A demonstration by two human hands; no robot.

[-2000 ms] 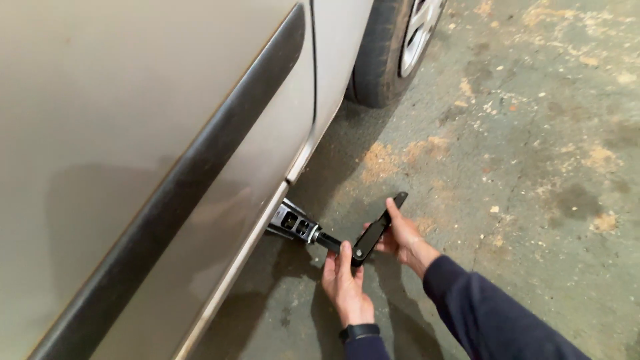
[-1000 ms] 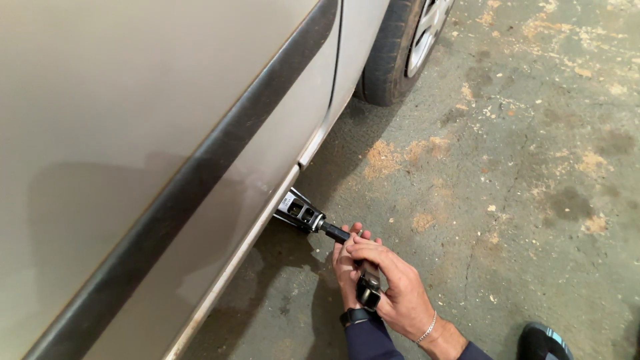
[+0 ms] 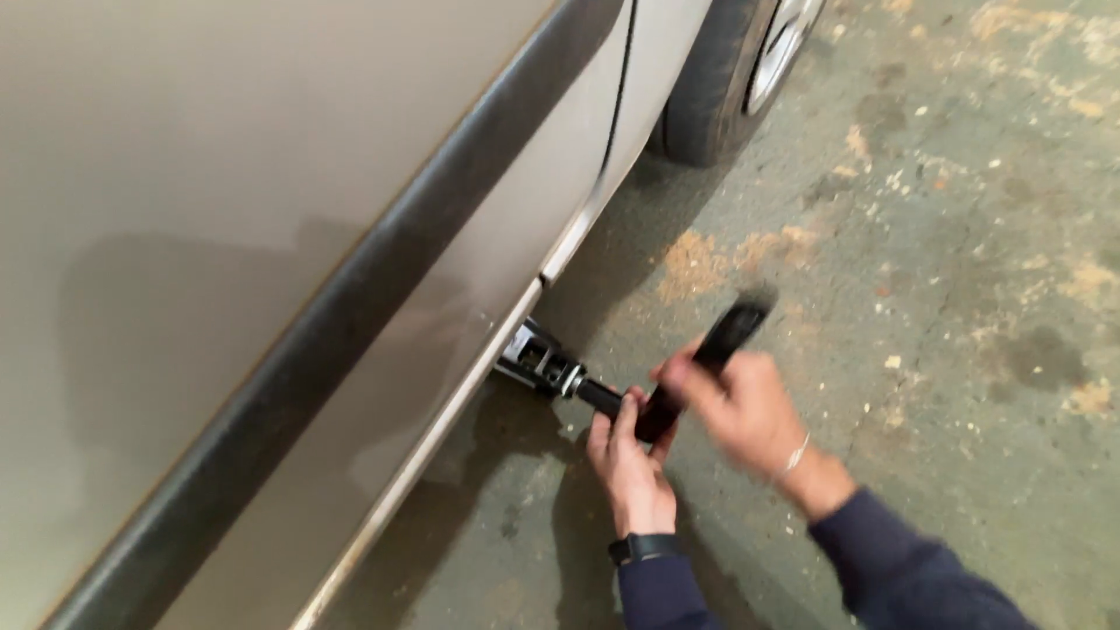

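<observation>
A black scissor jack (image 3: 544,357) juts out from beneath the car's sill, its inner part hidden under the car. A black folding crank handle (image 3: 717,346) is joined to the jack's end by a short dark shaft. My left hand (image 3: 634,468) grips the joint of the crank beside that shaft. Around the crank's arm, my right hand (image 3: 739,402) is closed; the arm points up and to the right, and its far end is blurred.
The car's silver door panel (image 3: 219,175) with a black rubbing strip (image 3: 350,280) fills the left. A tyre (image 3: 713,87) stands on the floor at the top. The stained concrete floor (image 3: 962,350) spreads to the right.
The crank's arm has swung from pointing toward me one second ago to pointing up and right. My right hand has moved with it, while my left hand has stayed at the joint.
</observation>
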